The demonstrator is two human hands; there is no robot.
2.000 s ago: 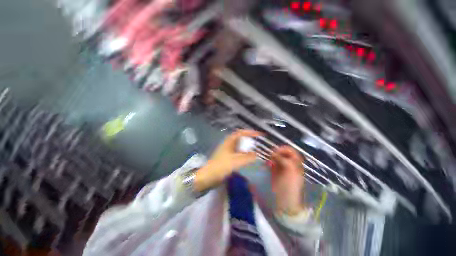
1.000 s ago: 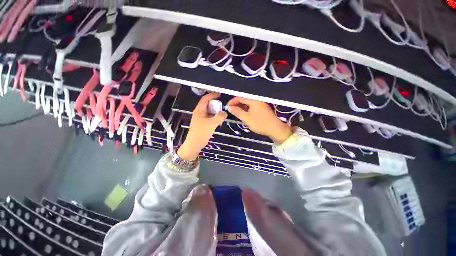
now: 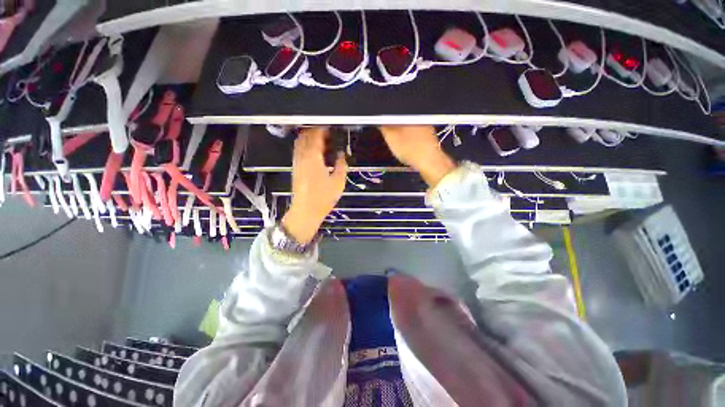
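Note:
My left hand [image 3: 312, 187] is at the front of the second shelf, fingertips partly hidden under the white edge of the shelf above. A small dark gap shows beside its thumb; what it holds cannot be made out. My right hand [image 3: 419, 151] reaches under the same white shelf edge [image 3: 477, 120], its fingers hidden. A thin white charging lead [image 3: 349, 145] hangs between the hands. On the shelf above, several watch heads lie on looping white leads, among them a dark-faced one [image 3: 237, 72] and one with a red-lit face [image 3: 346, 58].
Pink and white watch straps [image 3: 163, 171] hang from shelf edges at left. More shelf tiers lie below my hands. A stack of white trays [image 3: 661, 254] stands at right, near a yellow floor line [image 3: 573, 270]. An opposite rack with round pieces [image 3: 87, 374] is at lower left.
Both hands have moved in under the upper shelf edge, and the right fingers went out of sight. The white watch head seen in my left fingertips is no longer visible. The view has shifted.

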